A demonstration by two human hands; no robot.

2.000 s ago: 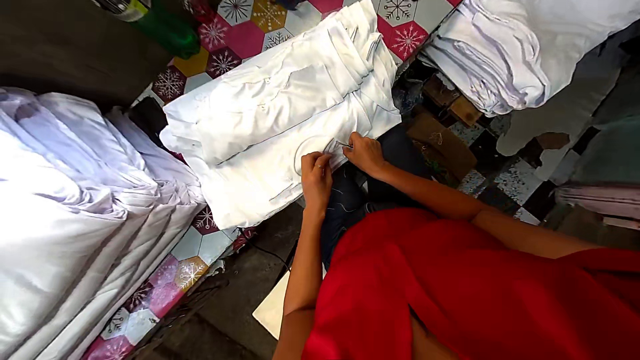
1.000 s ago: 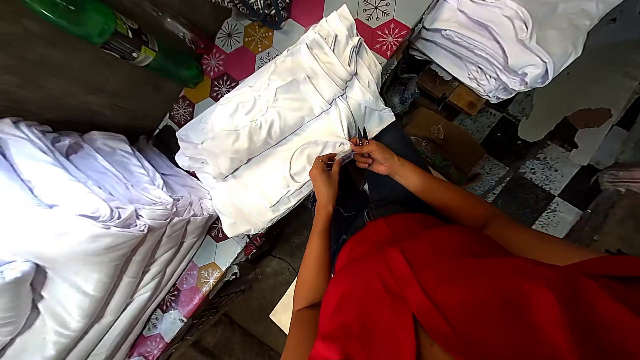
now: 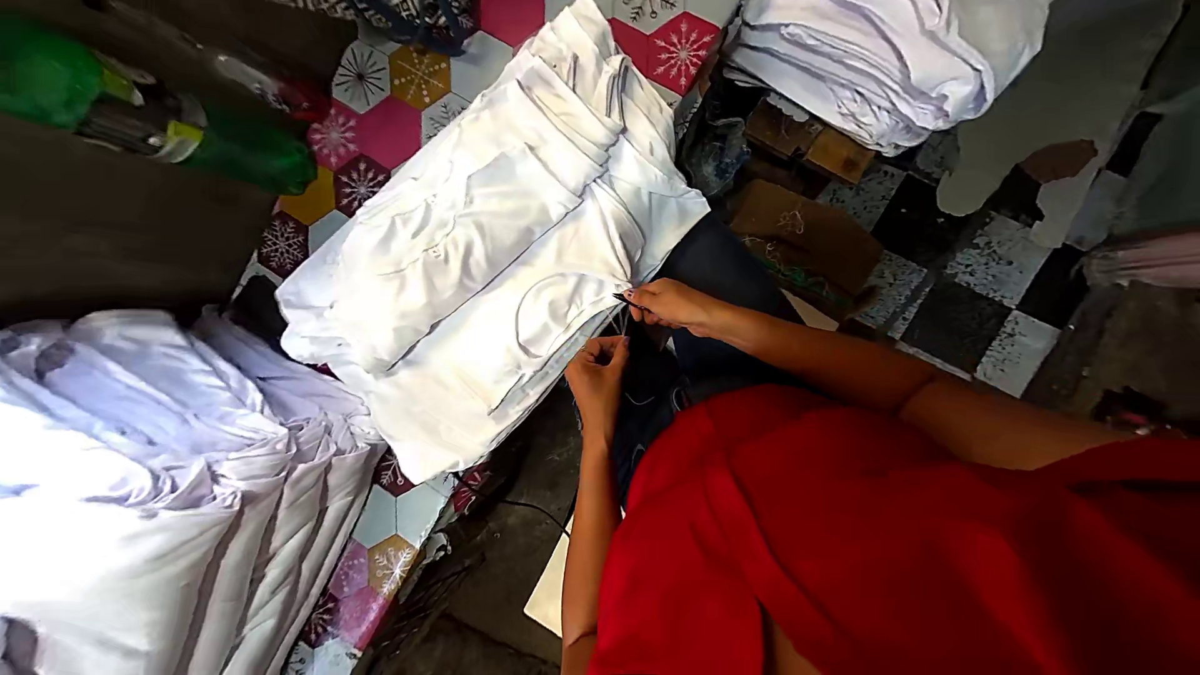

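Observation:
A pile of white garments (image 3: 478, 253) lies across the patterned surface and reaches my lap, a round neckline showing on the top one. My right hand (image 3: 664, 306) is closed around a small dark pointed tool (image 3: 630, 301), perhaps thread snips, whose tip touches the garment's edge. Just below and to the left of it is my left hand (image 3: 598, 361), thumb and fingertips together near the cloth edge. Whether a thread or a bit of cloth is pinched there is too small to tell.
Folded white cloth stacks stand at the left (image 3: 178, 487) and upper right (image 3: 872, 66). A green plastic bottle (image 3: 234, 150) lies upper left. The patterned surface's edge (image 3: 375, 600) runs below the pile. Brown cardboard (image 3: 797, 234) lies on the checkered floor.
A second ago both hands were close together at the garment's edge; now my left hand is lower, apart from my right. The dark tool has turned and points left.

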